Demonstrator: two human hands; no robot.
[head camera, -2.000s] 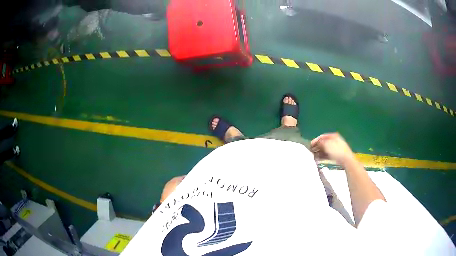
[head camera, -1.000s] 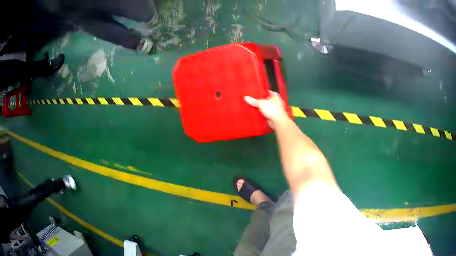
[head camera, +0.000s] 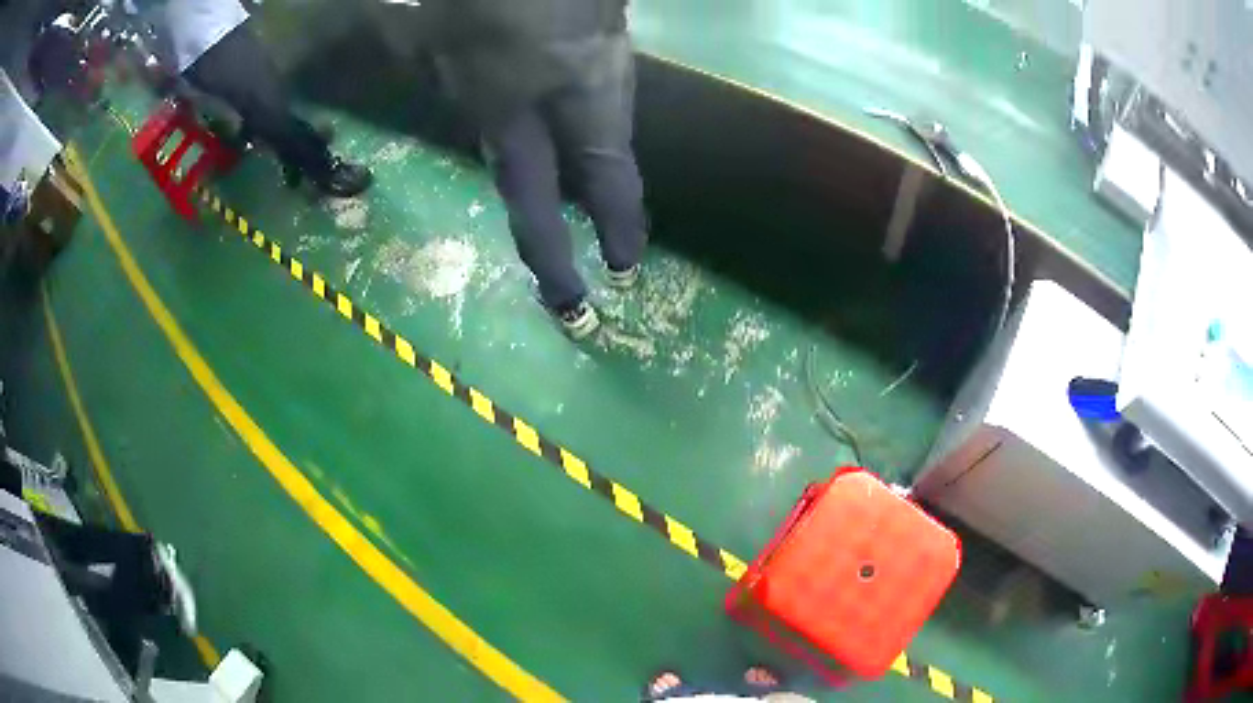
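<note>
A red plastic stool (head camera: 863, 570) with a small centre hole stands upright on the green floor at the lower right, over the black-yellow hazard tape. Part of its side and legs show at its left. My sandalled toes (head camera: 715, 683) show at the bottom edge, just below and left of the stool. Neither of my hands is in the picture, and nothing visible touches the stool.
A white cabinet (head camera: 1058, 453) on a castor is right of the stool. A green-topped workbench (head camera: 825, 83) with a cable (head camera: 1007, 234) crosses the top right. A person (head camera: 570, 165) stands beside it; another person (head camera: 261, 103) is near a second red stool (head camera: 179, 154).
A second ago a hand was on the stool, which was tilted near the centre. The hand is gone, and the stool shows at the lower right. The view has turned towards the bench.
</note>
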